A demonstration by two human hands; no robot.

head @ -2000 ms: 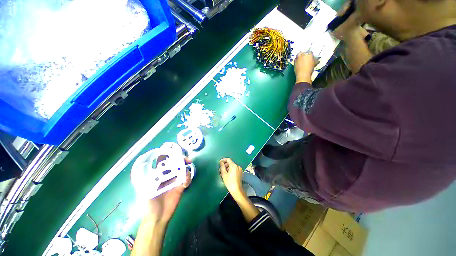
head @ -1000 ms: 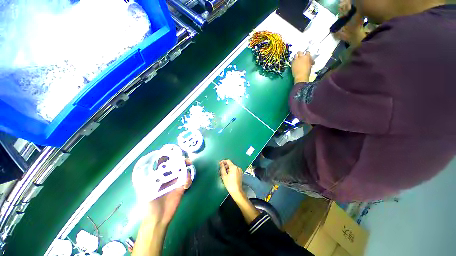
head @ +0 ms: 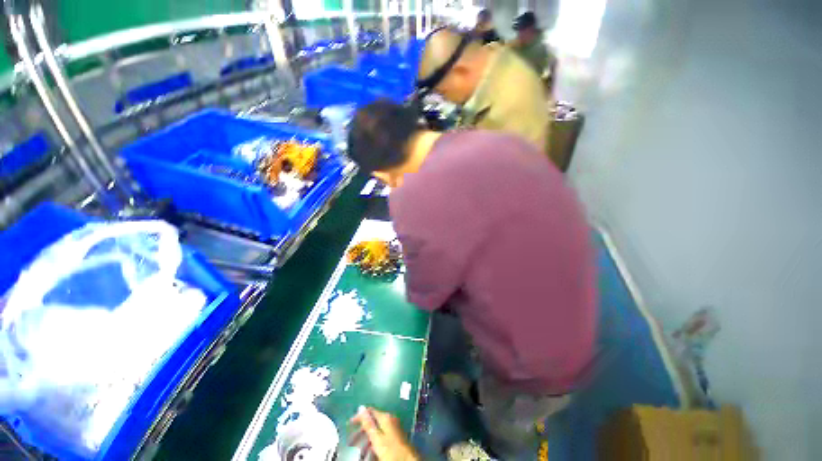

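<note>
A round white plastic housing (head: 307,438) shows at the bottom edge of the picture, partly cut off and blurred. My right hand (head: 382,436) is just right of it, at the bottom edge, fingers pointing up-left; blur hides whether it holds anything. My left hand is out of the picture. A loose heap of small white parts (head: 307,385) lies just beyond the housing, and a second heap (head: 343,315) lies farther up the green mat. A thin pen (head: 358,367) and a small white label (head: 406,390) lie on the mat.
A bundle of orange-yellow leads (head: 374,257) lies at the far end by a person in a maroon top (head: 505,252). More people are beyond. Blue bins (head: 261,212) line the left rack, the nearest holding a clear bag (head: 99,315). A cardboard box (head: 685,434) is at lower right.
The view has swung up and along the line, bringing more bins and people into sight. My left hand and the housing it held have left the picture. My right hand is now lower in view.
</note>
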